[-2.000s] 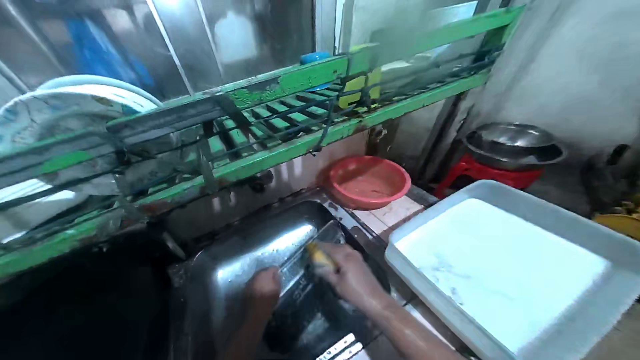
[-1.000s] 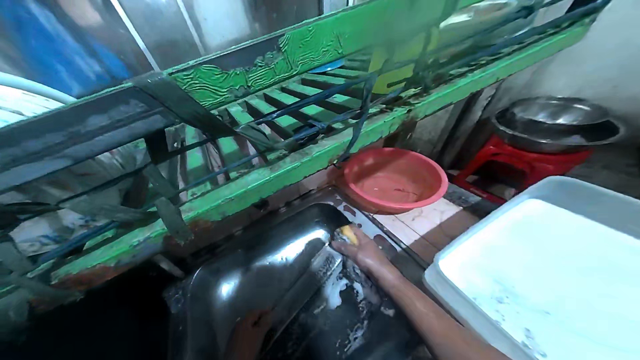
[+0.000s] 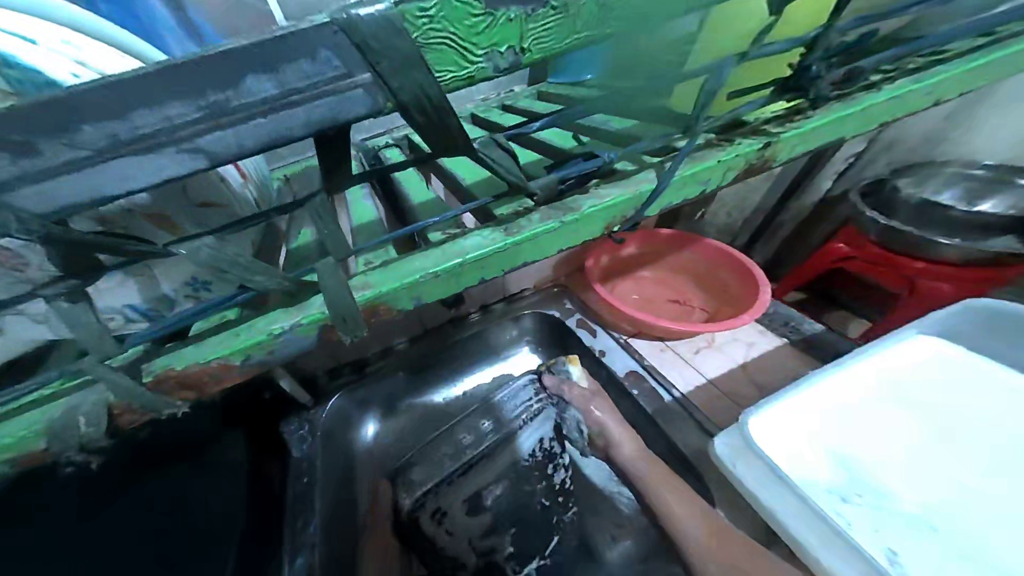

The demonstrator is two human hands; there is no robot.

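A dark rectangular pan or tray point(image 3: 472, 488) with soap suds on it lies tilted in the stainless steel sink basin point(image 3: 352, 416). My right hand point(image 3: 588, 408) is closed around a yellowish sponge point(image 3: 572, 370) with darker scouring material, at the pan's upper right corner. Low in the view, my left hand point(image 3: 380, 520) is at the pan's left edge; it is dim and partly cut off, so its grip is unclear.
A green wooden dish rack point(image 3: 480, 256) with dark straps runs above the sink. Right of the basin are a red plastic basin point(image 3: 680, 284), a large white tub point(image 3: 736, 464) and metal bowls point(image 3: 944, 212) on a red stool point(image 3: 840, 260). Plates point(image 3: 184, 264) stand at left.
The view has moved closer to the rack and sink. Suds that did not show on the dark pan two seconds ago now cover part of it. The sponge stays in my right hand.
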